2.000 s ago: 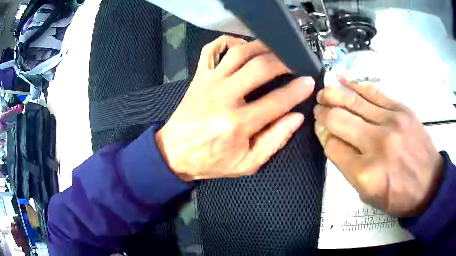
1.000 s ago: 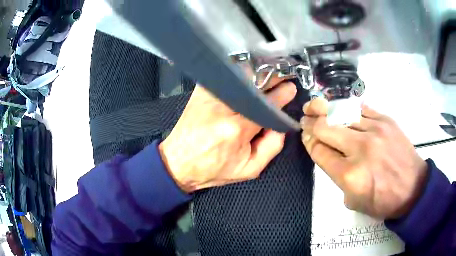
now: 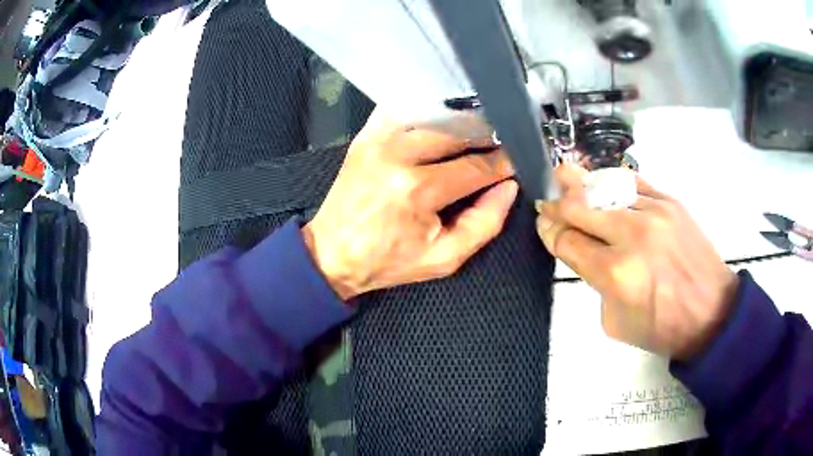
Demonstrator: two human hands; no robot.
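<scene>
The black mesh back panel (image 3: pixel 446 365) lies on the white table, with a camouflage webbing strip (image 3: pixel 332 392) down it and a black webbing strap (image 3: pixel 254 189) across it. My left hand (image 3: pixel 410 205) lies on the panel with its fingers spread, pressing it near the sewing machine's head. My right hand (image 3: pixel 637 258) pinches the panel's right rim between its fingertips. A dark slanted bar (image 3: pixel 495 80) hides part of the left fingers and the place where the cloth meets the machine. The needle cannot be made out.
The machine's round dark tension discs (image 3: pixel 606 134) are above my right hand. Thread snips (image 3: pixel 792 233) lie at the right, below a dark box (image 3: pixel 780 100). Stacked black panels (image 3: pixel 49 294) and strapped pieces (image 3: pixel 76 85) stand at the left. Ruler marks (image 3: pixel 655 405) are printed on the table.
The view has shifted, and the snips now show more fully at the right. Both hands stay at the panel's right rim. The left fingers have changed pose slightly.
</scene>
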